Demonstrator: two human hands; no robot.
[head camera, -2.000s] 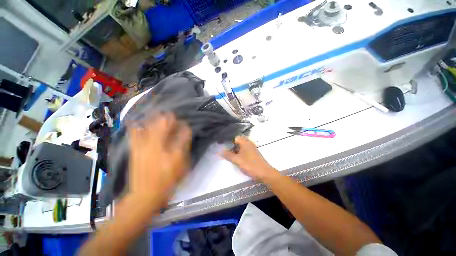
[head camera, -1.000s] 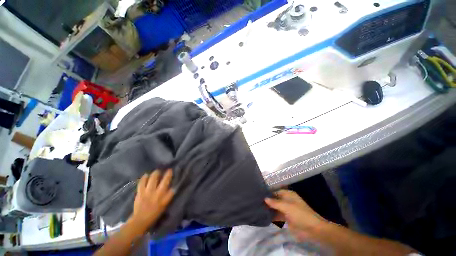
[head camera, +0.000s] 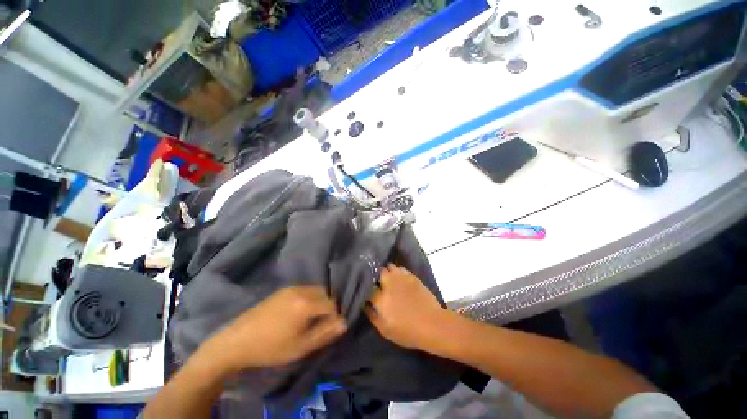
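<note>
A dark grey garment (head camera: 254, 245) lies bunched on the white table, left of the needle area, and hangs over the front edge. A pale stitch line shows near its top left. My left hand (head camera: 287, 327) is closed on a fold of it; the fingertips are partly hidden. My right hand (head camera: 405, 307) pinches the cloth just right of my left hand, below the needle area. The white sewing machine (head camera: 459, 123) with a blue stripe stands behind. Its presser foot area (head camera: 389, 204) is at the garment's upper right edge; whether cloth is under the foot I cannot tell.
Pink and blue thread snips (head camera: 508, 231) lie on the table to the right. A black flat pad (head camera: 504, 158) and a black round knob (head camera: 649, 164) are under the machine arm. A grey motor housing (head camera: 106, 311) and yellow-green-handled scissors (head camera: 119, 368) are at left. A red stool (head camera: 184, 161) stands behind.
My right hand has moved from the garment's lower right corner up and left to its middle. My left hand has moved right and closed on the cloth. The garment is more bunched.
</note>
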